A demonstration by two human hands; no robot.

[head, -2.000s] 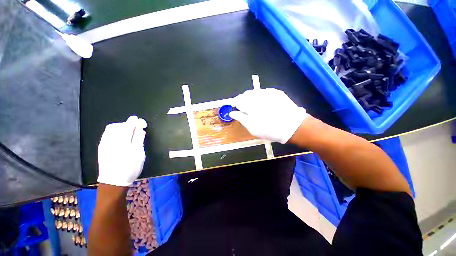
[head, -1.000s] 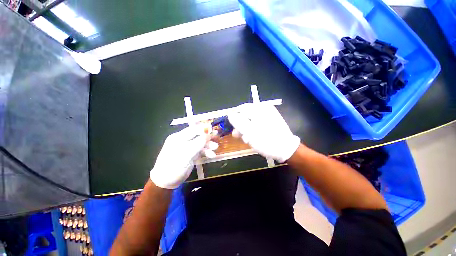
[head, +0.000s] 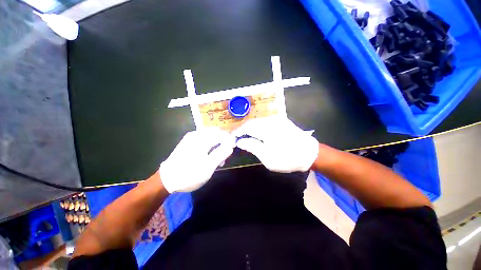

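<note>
My left hand (head: pixel 196 158) and my right hand (head: pixel 279 143), both in white gloves, meet at the near side of the brown mat (head: pixel 213 115). Their fingertips are closed together around a small black part (head: pixel 243 140). Only dark slivers of it show between the fingers; the rest is hidden. The blue cup (head: pixel 239 106) stands upright on the mat, just beyond my fingertips and not touched by them. White tape (head: pixel 237 92) frames the mat.
A blue bin (head: pixel 364 63) with heaped black parts (head: pixel 416 52) stands at the right. A grey screen (head: pixel 37 105) with a white nozzle-like tip (head: pixel 62 25) is at the left. Lower bins hold tan-pink parts (head: pixel 156 227) and black parts (head: pixel 387 154). Another person's arm (head: pixel 45 260) shows lower left.
My left hand has come in from the left to meet my right. Both hands have since drawn back from the cup toward me, uncovering it. The camera view has shifted.
</note>
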